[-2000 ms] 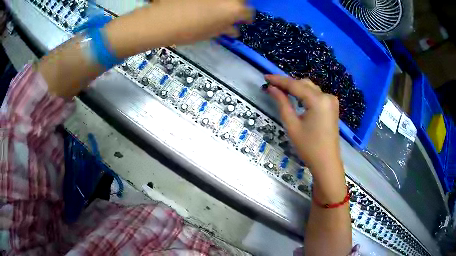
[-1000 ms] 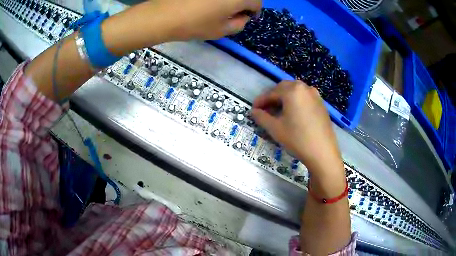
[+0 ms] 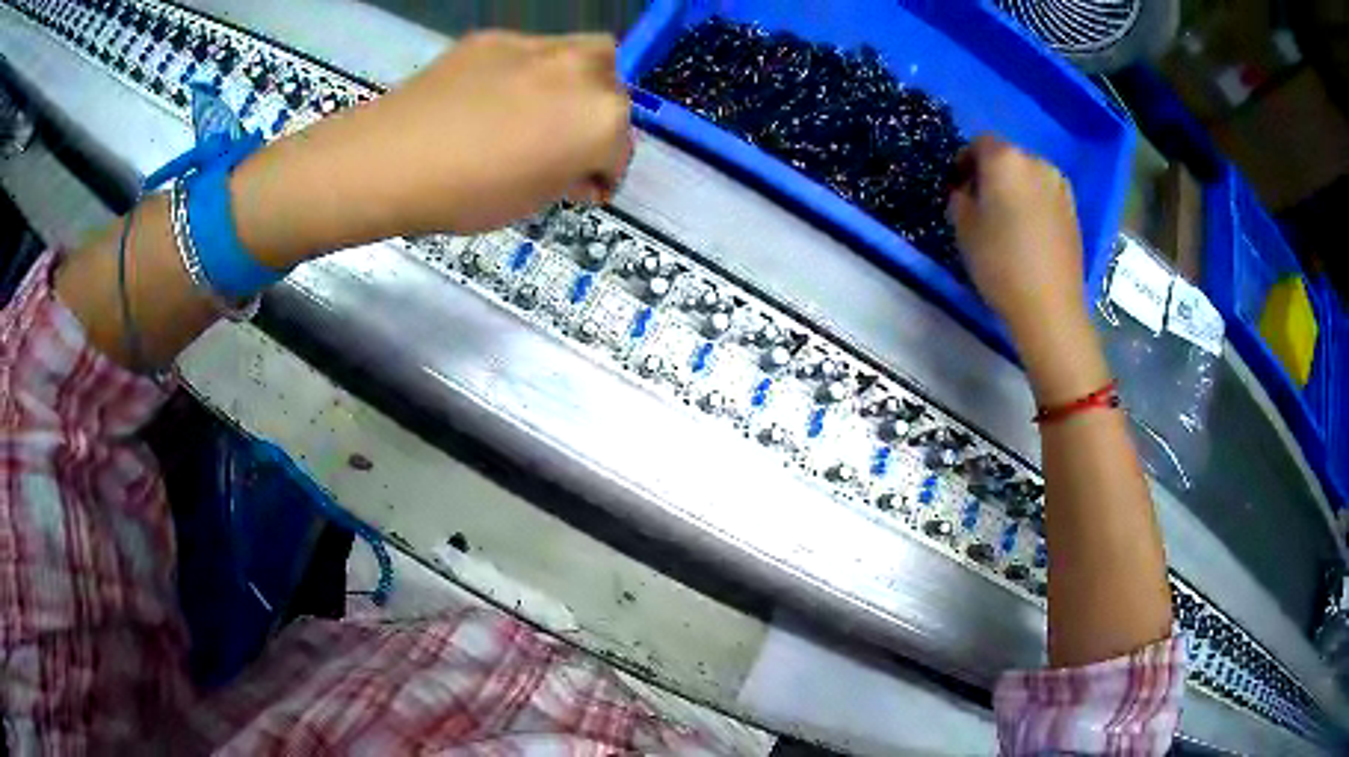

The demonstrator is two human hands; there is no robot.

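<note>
The white circuit board panel point(image 3: 710, 348) lies in a long row, with blue parts along its middle and round cans along its far edge. The blue bin point(image 3: 1087, 141) beyond it holds a heap of black capacitors point(image 3: 843, 126). My left hand point(image 3: 548, 126) is over the far side of the board, fingers curled down; whether it holds a part is hidden. My right hand point(image 3: 1018, 222) is at the right side of the heap, its fingertips against the capacitors; I cannot tell whether one is gripped.
A silver metal rail point(image 3: 533, 414) runs along the near side of the board, with a pale chipped ledge point(image 3: 385, 481) nearer me. A labelled plastic bag point(image 3: 1169, 303) lies right of the bin, beside another blue bin holding something yellow point(image 3: 1290, 328). A fan point(image 3: 1073, 22) stands behind.
My right hand has moved from the board to the heap in the bin. My left hand has come down from the bin's near edge to the board's far side.
</note>
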